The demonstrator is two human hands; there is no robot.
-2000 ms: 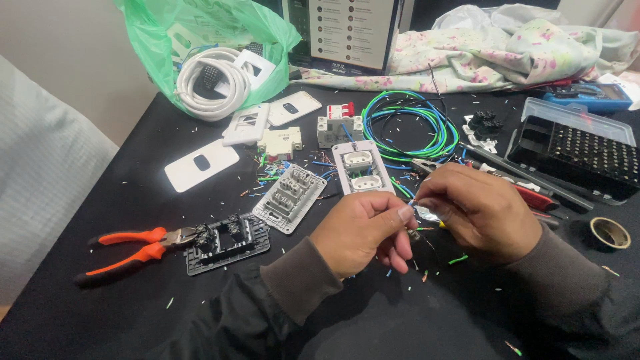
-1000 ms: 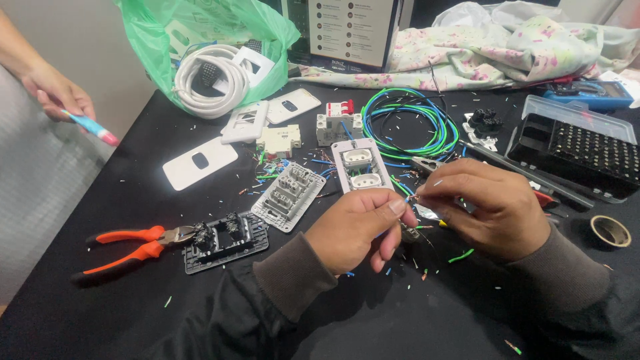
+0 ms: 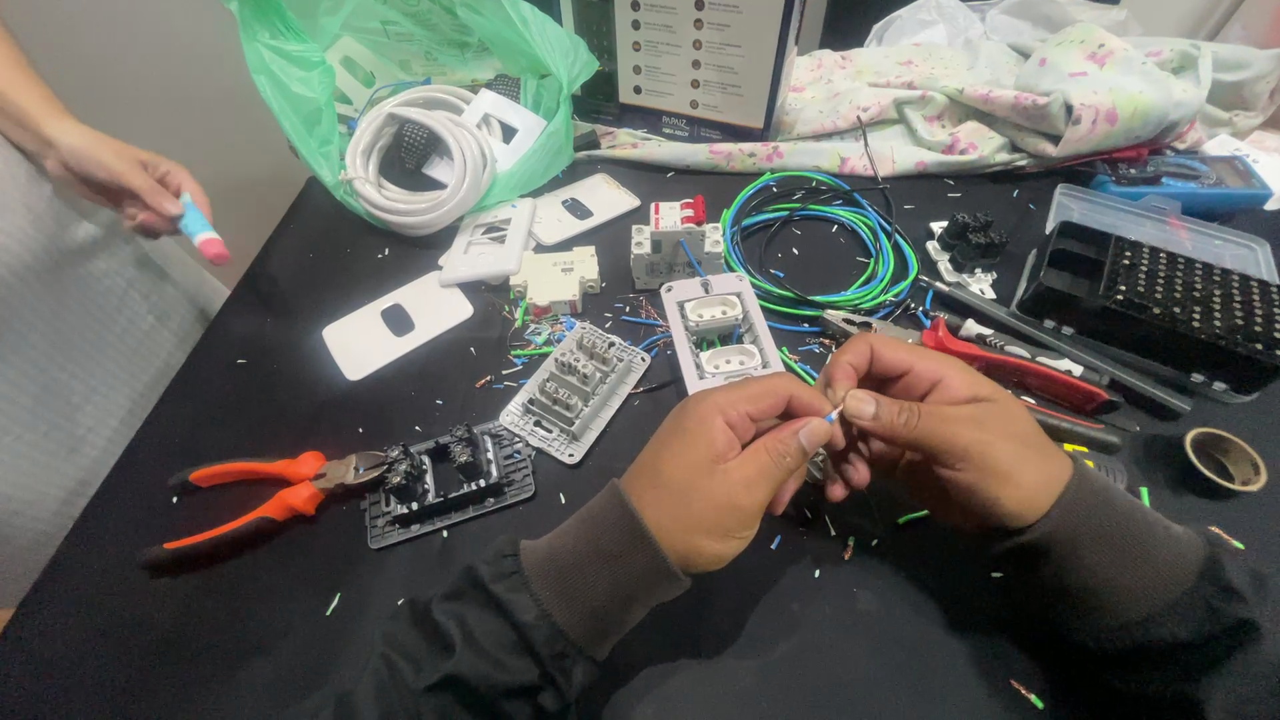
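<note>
My left hand (image 3: 735,465) pinches a short blue insulated wire (image 3: 831,416) between thumb and forefinger. The fingertips of my right hand (image 3: 945,430) close on the wire's pale end. The two hands nearly touch, just below a white socket module (image 3: 722,335) with two outlets. Left of it lies a grey socket plate (image 3: 575,390), back side up. Orange-handled pliers (image 3: 290,490) rest with their jaws against a black switch frame (image 3: 450,475). Beyond my right hand are red-handled pliers (image 3: 1020,370). Something small under my fingers is mostly hidden.
Behind are coiled wires (image 3: 735,240), circuit breakers (image 3: 675,250), white cover plates (image 3: 397,325) and a green plastic bag (image 3: 540,60) with white cable. A lidded black case (image 3: 1190,290), a tape roll (image 3: 1224,460) and a multimeter (image 3: 1180,182) stand right. Another person's hand (image 3: 130,185) holds a blue-and-pink object at left.
Another person's hand has come in from the left since the oldest frame and has moved further in and up. My hands stay close together at nearly the same place.
</note>
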